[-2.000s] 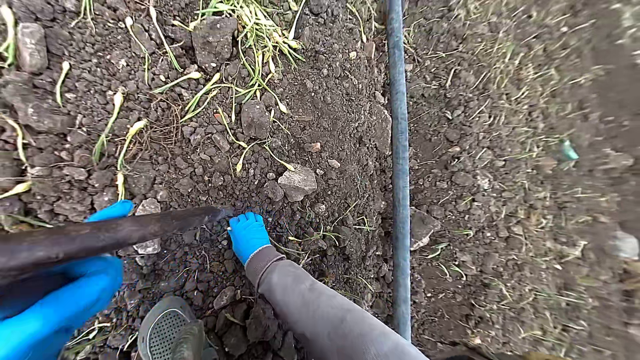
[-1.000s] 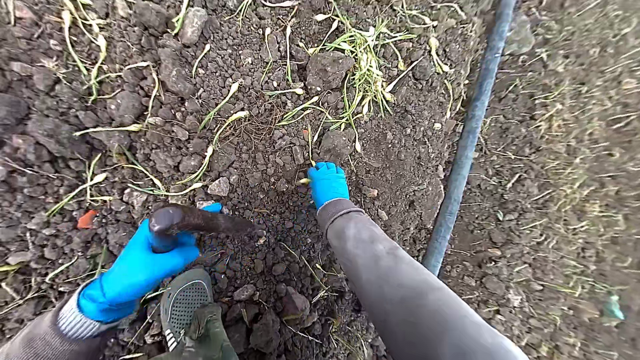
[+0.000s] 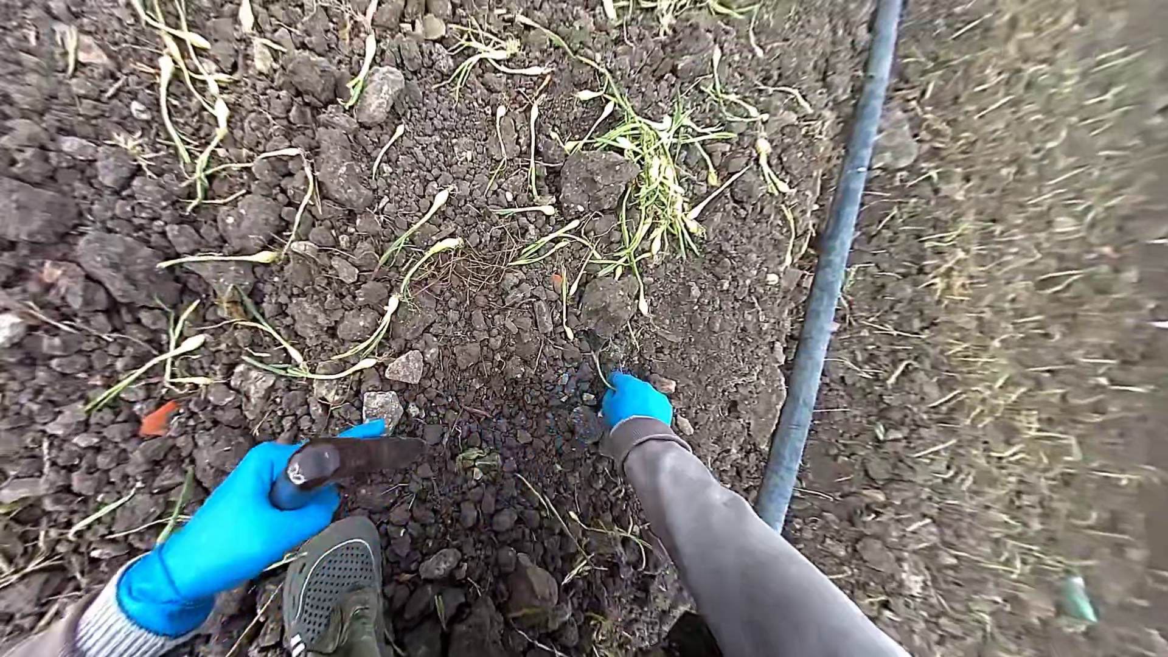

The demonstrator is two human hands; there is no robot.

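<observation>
In a blue glove, my left hand [image 3: 242,520] grips a dark, worn hand tool [image 3: 374,454] at the lower left; its kind cannot be told. My right hand [image 3: 634,401], also gloved in blue, is low at the soil right of centre, its fingers closed around a thin plant stem [image 3: 599,368]. Above it lies a heap of small bulb plants [image 3: 662,178] with pale bulbs and green leaves. More single bulb plants [image 3: 388,319] are scattered over the dark, cloddy soil to the left.
A grey-blue pipe [image 3: 826,274] runs along the ground right of my right hand. Beyond it is soil with dry stalks [image 3: 1022,301]. My shoe [image 3: 336,584] stands beside my left hand. Stones [image 3: 381,408] and clods lie about, with a red fragment [image 3: 159,419] at the left.
My right hand has moved back from beside the bulb plants, lower toward me. My left hand still holds the tool. The view has shifted.
</observation>
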